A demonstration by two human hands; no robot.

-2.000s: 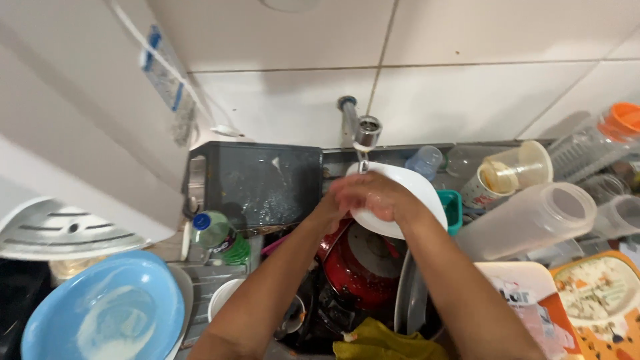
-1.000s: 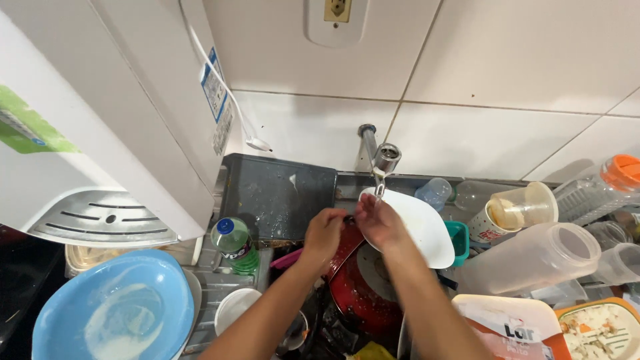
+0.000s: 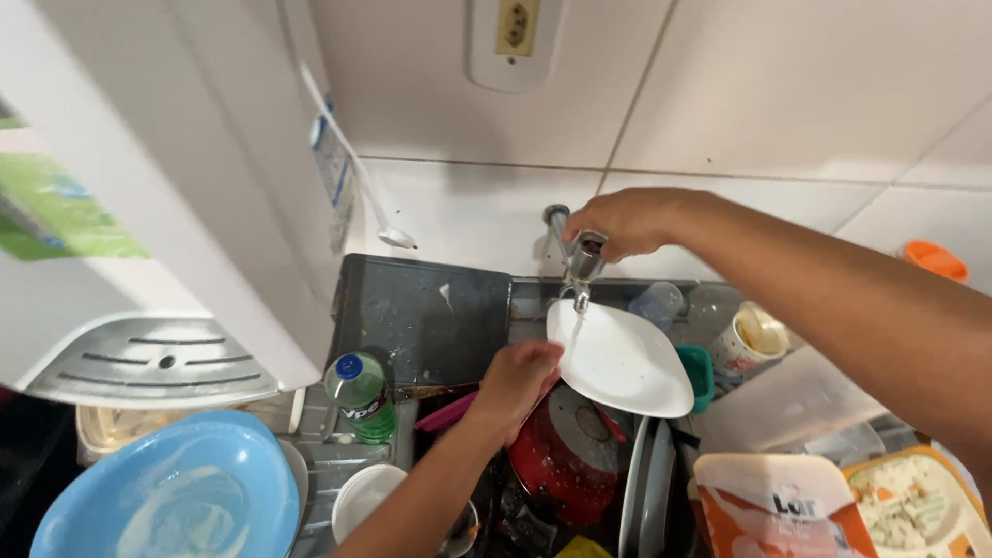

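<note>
My right hand (image 3: pixel 635 221) is closed around the metal wall faucet (image 3: pixel 587 260), over its top. A thin stream of water runs from the spout onto a white plate (image 3: pixel 620 360) below it. At the plate's left edge is my left hand (image 3: pixel 523 380), its fingers bent; whether they grip the rim cannot be told. Under the hands, the sink holds a red pot (image 3: pixel 554 473) with a grey lid or pan inside, plates standing on edge (image 3: pixel 655 496) and a yellow cloth (image 3: pixel 583 548).
Left of the sink are a dark cutting board (image 3: pixel 426 322), a green detergent bottle (image 3: pixel 363 399), a white tub (image 3: pixel 364 500) and a blue basin (image 3: pixel 174 496). On the right stand a teal container (image 3: pixel 695 378), a patterned cup (image 3: pixel 744 345), a clear plastic container (image 3: pixel 783 399) and food trays (image 3: pixel 914 500).
My right hand has moved up from beside the plate to the faucet. Water now visibly runs onto the plate. My left hand is by the plate's left edge.
</note>
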